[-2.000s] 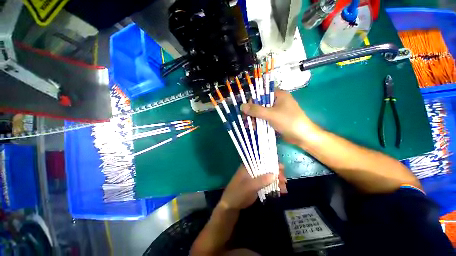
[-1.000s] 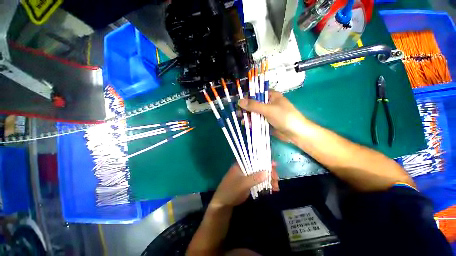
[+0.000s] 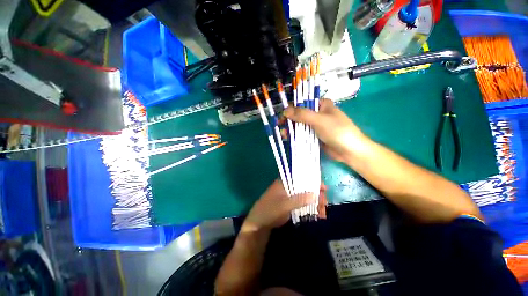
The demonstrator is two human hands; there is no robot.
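A bundle of white wire leads with blue bands and orange tips stands over the bench's front edge, tips toward the machine. My left hand is closed around its lower ends near my body. My right hand grips the bundle's upper part at the blue bands, thumb on top. Three leads fan out to the left; the others lie close together. The black crimping machine is just beyond the tips; whether any tip touches it I cannot tell.
Several loose leads lie left on the green bench. A large blue bin holds a white heap. A small blue bin, perforated strip, grey tube, bottle, cutters and orange leads surround the work.
The fan has narrowed: fewer leads stand apart on the left, and more are gathered under my right hand. My left hand still holds the lower ends.
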